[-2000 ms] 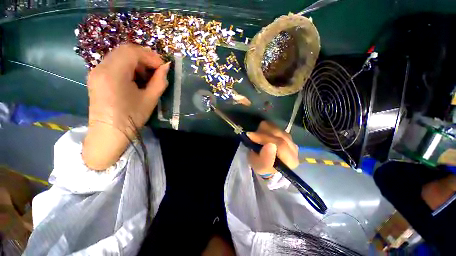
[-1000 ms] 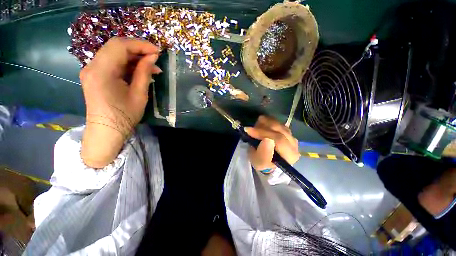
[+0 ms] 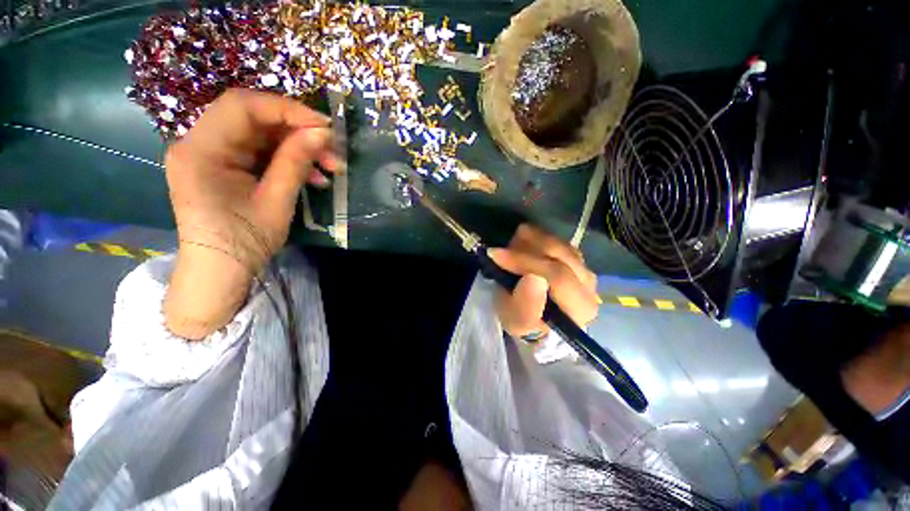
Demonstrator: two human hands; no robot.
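Observation:
My right hand (image 3: 547, 284) holds the black soldering iron (image 3: 589, 344), its thin metal tip touching or just over a small round clear-grey spot (image 3: 392, 186) on the dark green bench. My left hand (image 3: 237, 170) is raised left of that spot, thumb and forefinger pinched together. Whether a tiny part is between them cannot be seen. A pile of dark-red round parts (image 3: 190, 60) lies beyond my left hand. Tiny gold-and-white pieces (image 3: 349, 50) lie to its right and trail toward the spot. A thin solder wire (image 3: 85, 145) comes from the left, partly hidden by my left hand.
A crusted tan bowl (image 3: 499, 95) with silvery bits stands right of the pieces. Beside it is a black fan with a spiral wire guard (image 3: 664, 190). A pale strip (image 3: 340, 190) lies near my left hand. A green reel (image 3: 868, 261) and a person's arm (image 3: 873, 374) are at far right.
My left hand moved from over the edge of the piles slightly left, then back a little right. The bench things sit slightly higher in view. The iron stays at the round spot.

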